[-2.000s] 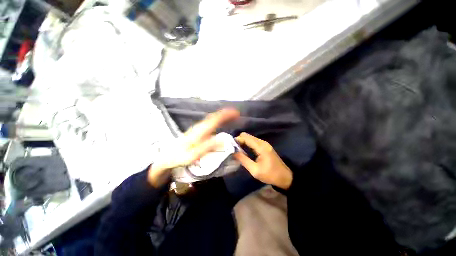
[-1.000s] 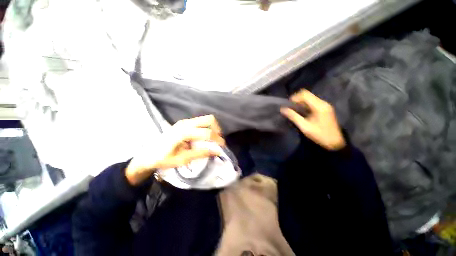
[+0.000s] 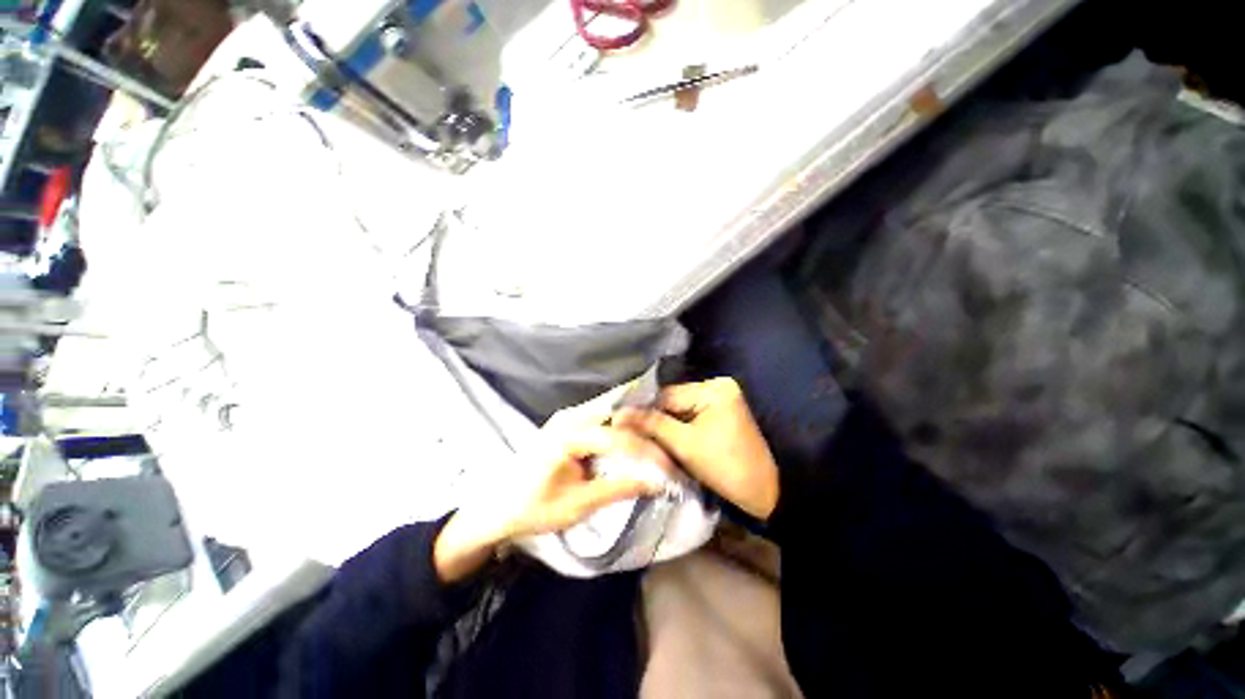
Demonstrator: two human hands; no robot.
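Note:
The white quilted lining (image 3: 294, 369) lies over the table's left part and reaches my lap. A dark grey shell fabric piece (image 3: 546, 358) extends from it towards my hands. My left hand (image 3: 553, 485) pinches a bunched white lining end (image 3: 655, 535) in front of my body. My right hand (image 3: 717, 437) holds the grey fabric's edge against that bunched end, its fingertips touching my left fingers. The exact fold between the fingers is hidden.
The sewing machine head (image 3: 410, 68) stands at the top. Tweezers (image 3: 690, 86) lie beside a brown patch, near red-handled scissors (image 3: 614, 19). The white table's edge (image 3: 847, 157) runs diagonally. Heaped dark grey cloth (image 3: 1051, 341) is at right. A grey machine part (image 3: 109, 526) is at lower left.
My right hand, which held the grey fabric stretched out to the right a second ago, has moved left to meet my left hand. The view has shifted, showing the red handles and more of the machine.

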